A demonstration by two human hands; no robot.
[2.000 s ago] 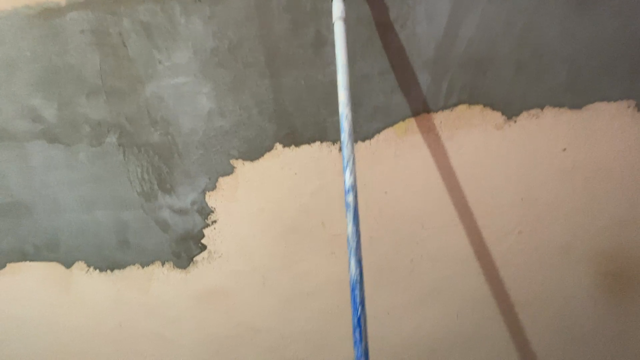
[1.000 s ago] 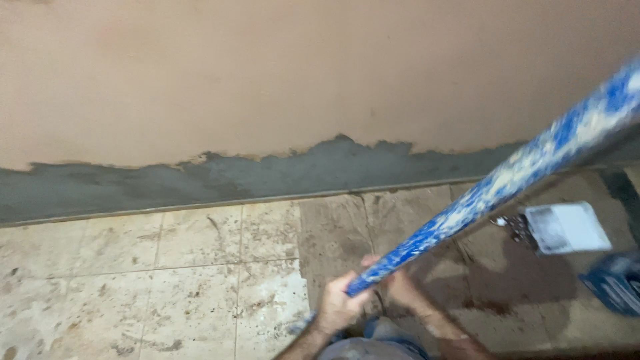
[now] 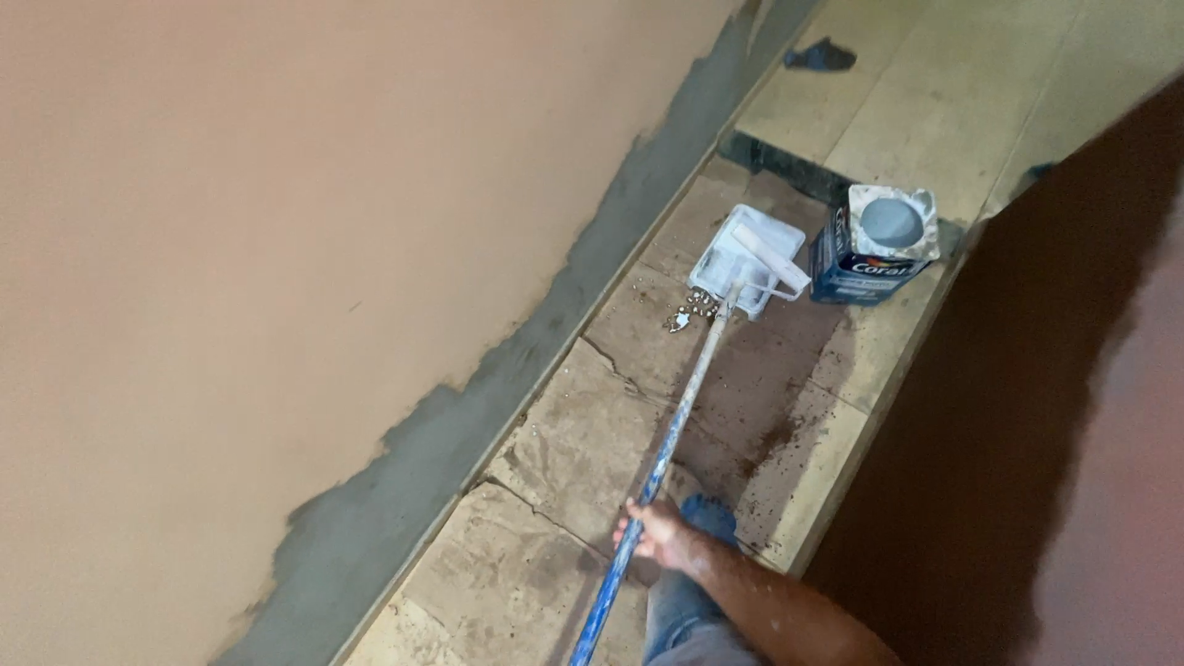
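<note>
My right hand (image 3: 655,534) is closed around the blue, paint-flecked extension pole (image 3: 668,444), at the lower middle of the view. The pole slants up and right to a paint roller (image 3: 770,259), whose pale sleeve lies over a white paint tray (image 3: 731,242) on the floor. Close to the tray's right side stands a square Coral paint can (image 3: 869,264) with its top open and grey-white paint inside. My left hand is out of view, and so is the pole's lower end.
Left is a beige wall (image 3: 305,203) with a grey unpainted band (image 3: 499,388) along its base. White spills (image 3: 681,321) dot the dirty floor tiles (image 3: 564,444) by the tray. Beyond the can are a dark floor strip (image 3: 786,166) and a dark blue object (image 3: 821,55); a floor edge runs along the right.
The view has swung from the wall down to the floor. A second ago both hands were on the pole; now only my right hand shows on it, and the roller is at the tray.
</note>
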